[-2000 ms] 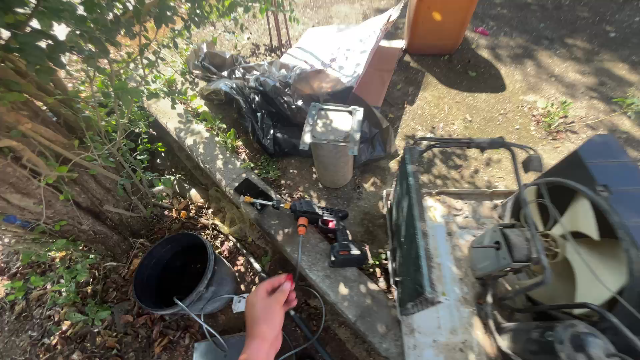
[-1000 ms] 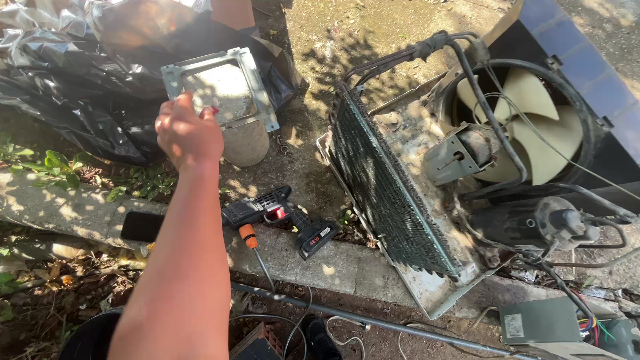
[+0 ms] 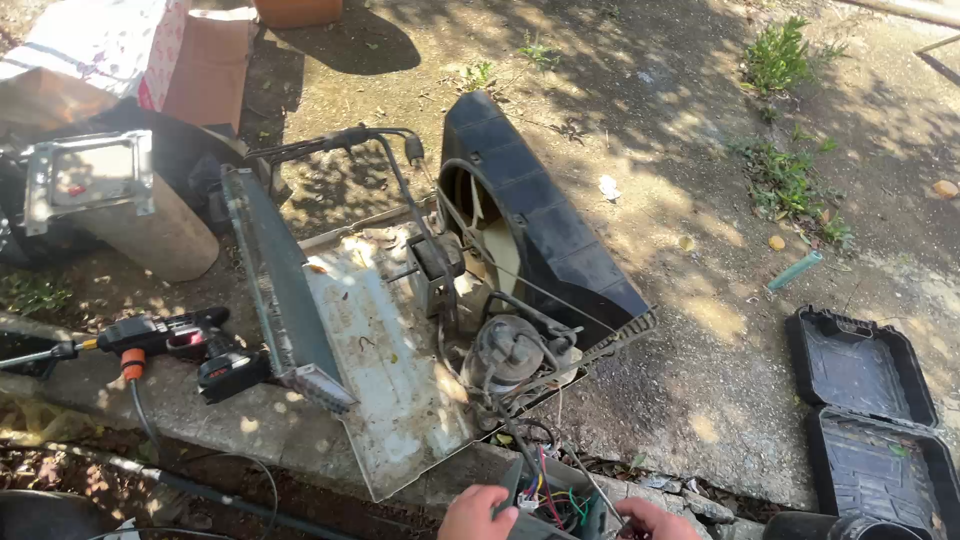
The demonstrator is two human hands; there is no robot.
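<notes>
At the bottom centre, a grey control box [image 3: 600, 504] with coloured wires lies between my hands. My left hand [image 3: 478, 514] is at its left edge, fingers bent. My right hand [image 3: 651, 517] is at its right side by a dark cable; what its fingers grip is partly cut off by the frame. Beyond the box stands an opened air-conditioner unit: a compressor [image 3: 510, 351], a fan motor [image 3: 433, 262], a black fan shroud [image 3: 551, 232] and an upright finned coil [image 3: 281, 270] on a dirty metal base [image 3: 382, 375]. A cordless pressure washer gun [image 3: 161, 334] lies to the left.
A concrete kerb [image 3: 300, 446] runs below the unit, with a pipe [image 3: 187, 484] along its near side. At the right lies an open black plastic case [image 3: 862, 367]. A clay-coloured cylinder [image 3: 161, 232] with a metal frame on top [image 3: 90, 180] stands at the left, near cardboard [image 3: 214, 71].
The view has swung right. One hand, earlier reaching over the metal frame on the cylinder, is no longer there; both hands are now at the grey box.
</notes>
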